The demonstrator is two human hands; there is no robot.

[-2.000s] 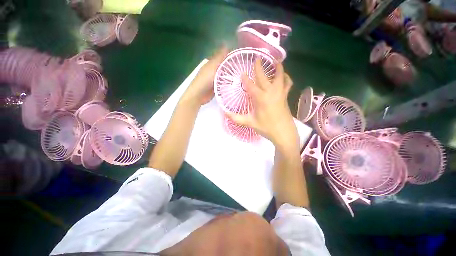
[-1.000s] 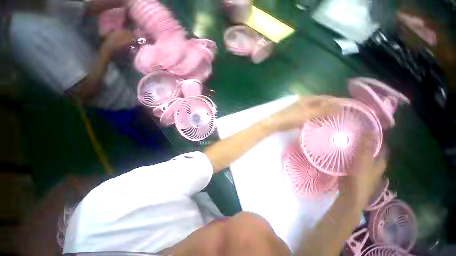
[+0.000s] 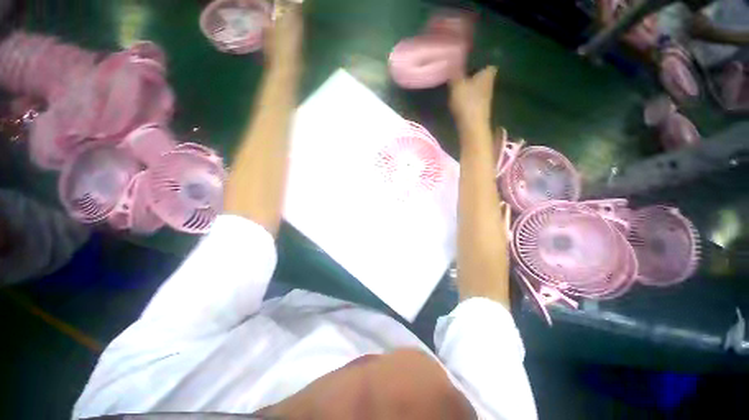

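Observation:
A loose pink front grille (image 3: 409, 162) lies on the white sheet (image 3: 361, 238). My left hand (image 3: 284, 26) is far forward at the top edge, blurred, at the right side of a pink clip fan (image 3: 235, 26). Whether its fingers grip that fan cannot be told. My right hand (image 3: 473, 92) is beyond the sheet's right side, at the lower right of a blurred pink clip fan (image 3: 429, 61). The fingers are blurred, and whether they hold this fan is unclear.
Grouped clip fans lie right of the sheet (image 3: 567, 246) and left of it (image 3: 190, 189). Pink ribbed rounds overlap at the far left (image 3: 90, 94). A grey metal bar (image 3: 682, 168) runs at the right. Another person's arm (image 3: 719, 31) shows at the top right.
The round grille my hands held over the sheet is no longer between them. My hands have moved apart and forward, the left to the far-left fan. The view has swung back right.

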